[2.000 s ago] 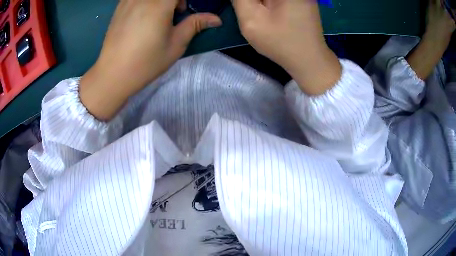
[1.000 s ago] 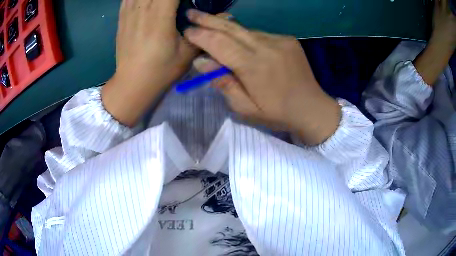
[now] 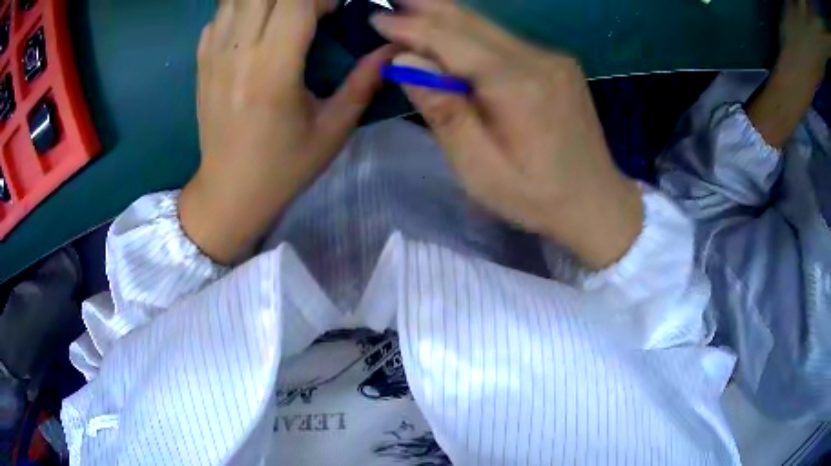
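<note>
My left hand (image 3: 260,118) is at top centre, its fingertips partly cut off by the upper edge. A black watch case (image 3: 357,22) with white glare lies between its thumb and fingers, also partly cut off. My right hand (image 3: 533,136), slightly blurred, holds a bright blue stick (image 3: 426,78) between thumb and fingers. Its upper fingers reach over the watch case. The stick's working tip cannot be made out.
A red-orange tray (image 3: 80,114) with black watch pieces in its pockets stands at the upper left on the dark green mat (image 3: 146,109). Another person's forearm (image 3: 791,86) and striped sleeve are at the right.
The right hand first came down and left with the blue stick, then moved up and right, the stick now higher. The left hand shifted right, then slightly back left.
</note>
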